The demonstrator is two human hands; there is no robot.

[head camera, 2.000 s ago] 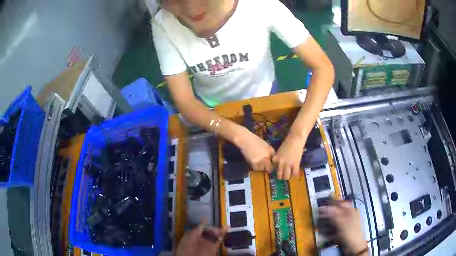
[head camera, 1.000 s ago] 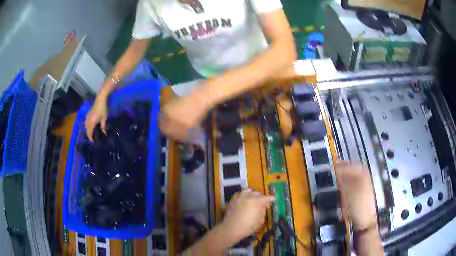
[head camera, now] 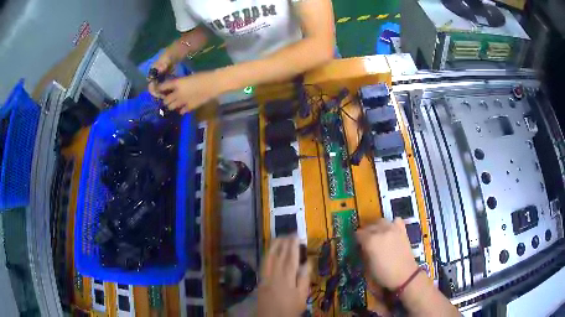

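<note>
An orange fixture tray (head camera: pixel 315 213) lies in front of me with two white socket rows and a green connector strip (head camera: pixel 338 176) down its centre. Black adapters (head camera: pixel 282 159) sit in the far sockets, with several empty sockets in the middle. My left hand (head camera: pixel 285 275) is over the near part of the left row, blurred; whether it holds an adapter is unclear. My right hand (head camera: pixel 385 251) is beside the green strip, fingers bent over it; its fingertips are blurred. Black cords (head camera: pixel 328 288) lie between my hands.
A blue basket (head camera: pixel 186 210) heaped with adapters rests over trays at the left. Another person's hands (head camera: pixel 170 90) hold a dark item above its far end. A grey fixture plate (head camera: pixel 495 179) is at the right. Another blue basket (head camera: pixel 21 148) stands far left.
My right hand has moved left from the right row toward the green strip. My left hand has moved back from the strip to the left row. The other person's hands have come together above the basket's far end.
</note>
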